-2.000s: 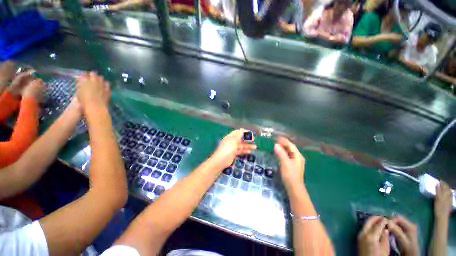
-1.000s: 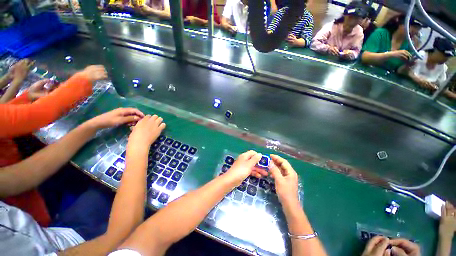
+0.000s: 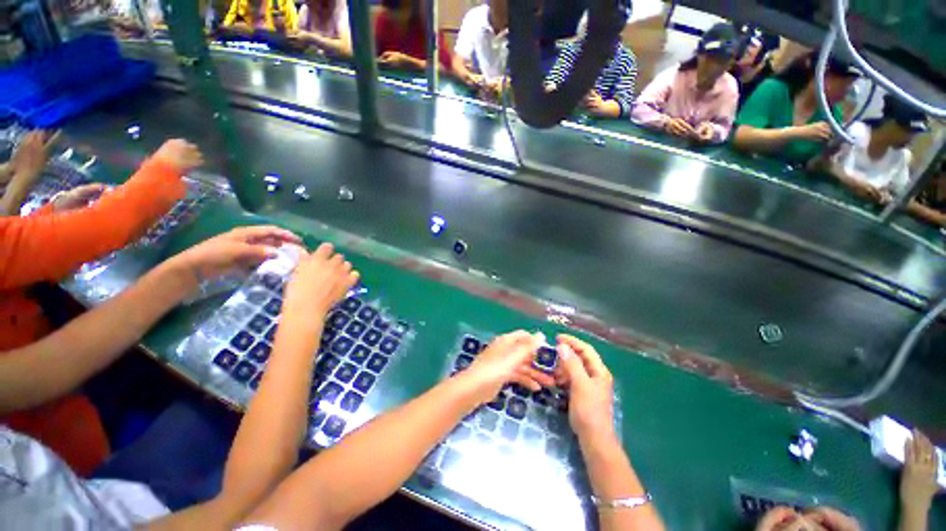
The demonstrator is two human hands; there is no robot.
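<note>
A small black square housing with a pale ring in its centre is held between my two hands, above the upper part of a clear blister tray. My left hand grips its left side. My right hand, with a bracelet on the wrist, has its fingertips at the right side. Black squares fill pockets at the tray's top; the lower pockets look pale and glare. My hands and forearm hide part of the tray.
A neighbour's hands work over another tray of black squares on the left. A dark belt with small scattered parts lies beyond the green ledge. At right are a white power strip and a neighbour's hands.
Two seconds ago my hands were apart, with the square in my left hand. They have come together around it and sit slightly lower in view. The neighbour's hands at left have moved over their tray.
</note>
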